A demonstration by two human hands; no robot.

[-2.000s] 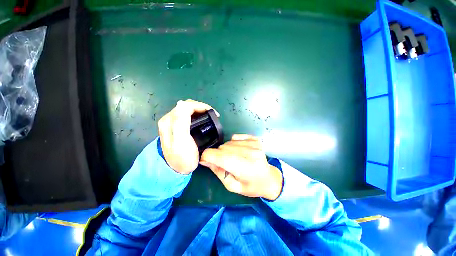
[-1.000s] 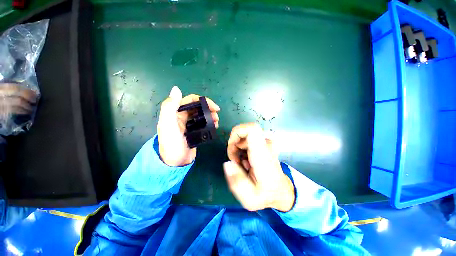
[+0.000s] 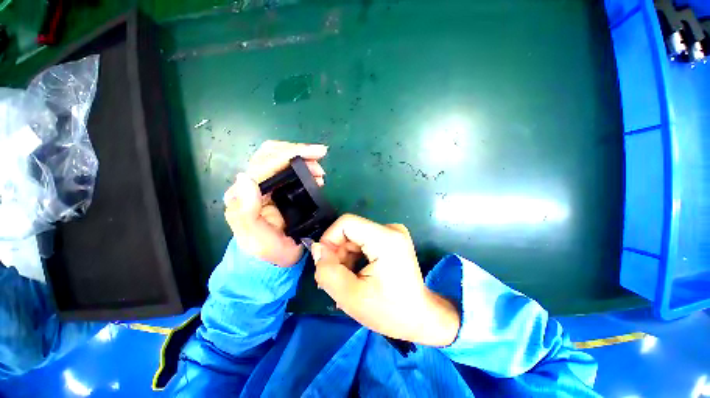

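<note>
A black plastic housing (image 3: 298, 200) with an open recess is held above the green bench mat (image 3: 374, 101). My left hand (image 3: 261, 210) grips it from the left, with fingers behind its upper end. My right hand (image 3: 374, 272) is at the housing's lower end, with thumb and index finger pinched together. A tiny light sliver (image 3: 307, 242) shows at the right fingertips, by the housing's lower edge. What it is cannot be told. The fingers partly hide that lower end.
A black tray (image 3: 167, 194) stands at the left, with a crumpled clear plastic bag (image 3: 66, 148) over its far left part. A blue bin (image 3: 662, 155) stands at the right, holding black parts with silver ends (image 3: 689, 35). A blue sleeve (image 3: 31, 322) of another person shows lower left.
My right hand has come back to the housing's lower end and its fingertips have closed. The housing has tilted in my left hand. The view has shifted left, so the bin sits nearer the right edge.
</note>
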